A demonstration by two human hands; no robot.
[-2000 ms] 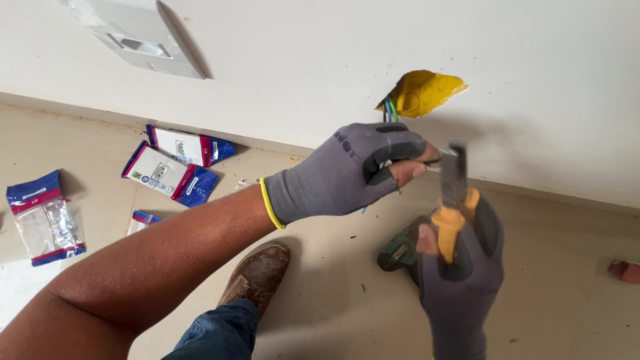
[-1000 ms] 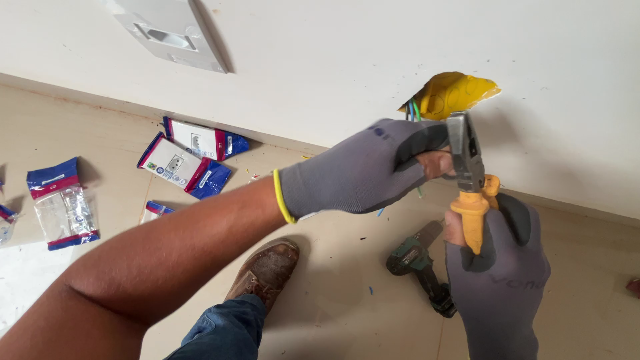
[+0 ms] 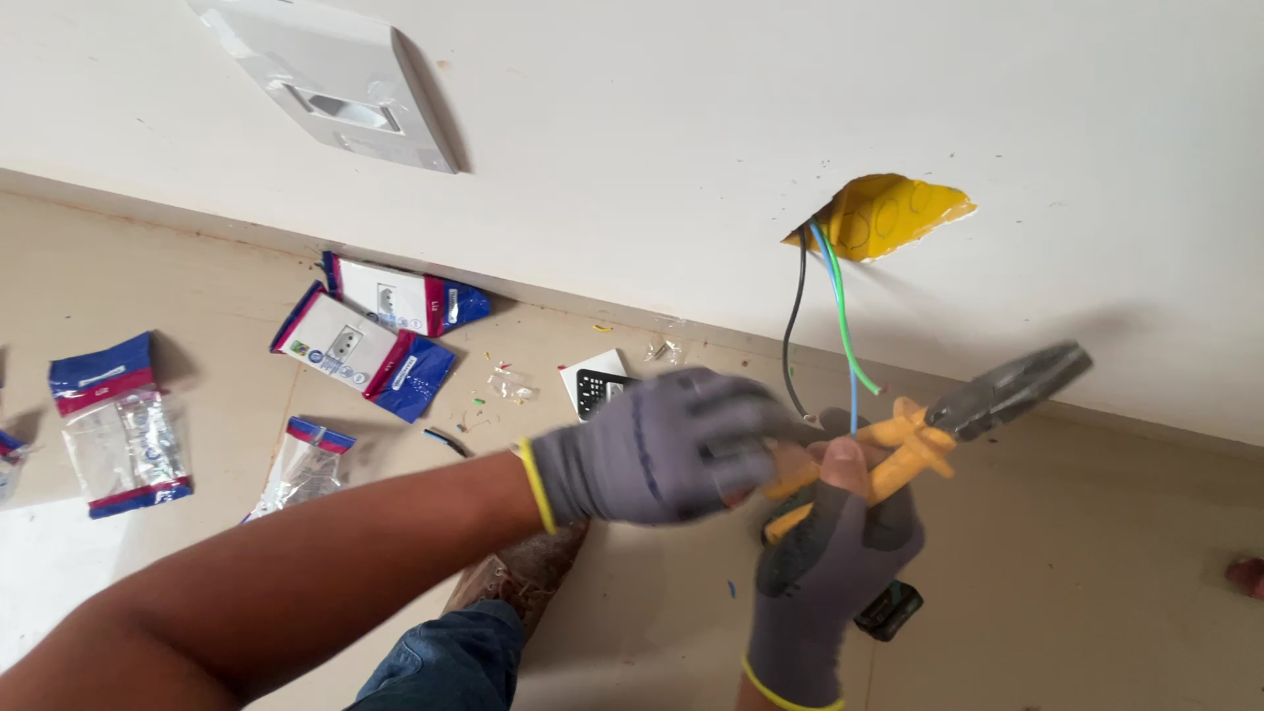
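My right hand (image 3: 839,533), in a grey work glove with bare thumb tip, holds combination pliers with orange handles (image 3: 913,439); their dark jaws point up and right. Its thumb also presses the end of a blue wire (image 3: 853,400). My gloved left hand (image 3: 671,449) is blurred beside the pliers' handles; whether its fingers grip anything is hidden. A black wire (image 3: 789,346) and a green wire (image 3: 845,331) hang with the blue one from a yellow electrical box (image 3: 889,217) set in the white wall. The green wire's end is free.
A white cover plate (image 3: 336,89) is on the wall at upper left. Socket packets (image 3: 346,346) and opened plastic packaging (image 3: 123,434) lie on the floor. Wire scraps are scattered near a black-and-white part (image 3: 597,390). A power tool is partly hidden behind my right hand, its dark battery (image 3: 889,610) showing.
My left hand has moved left, off the wires near the pliers' jaws. The pliers have tilted from upright to pointing right. The wires now show along their length.
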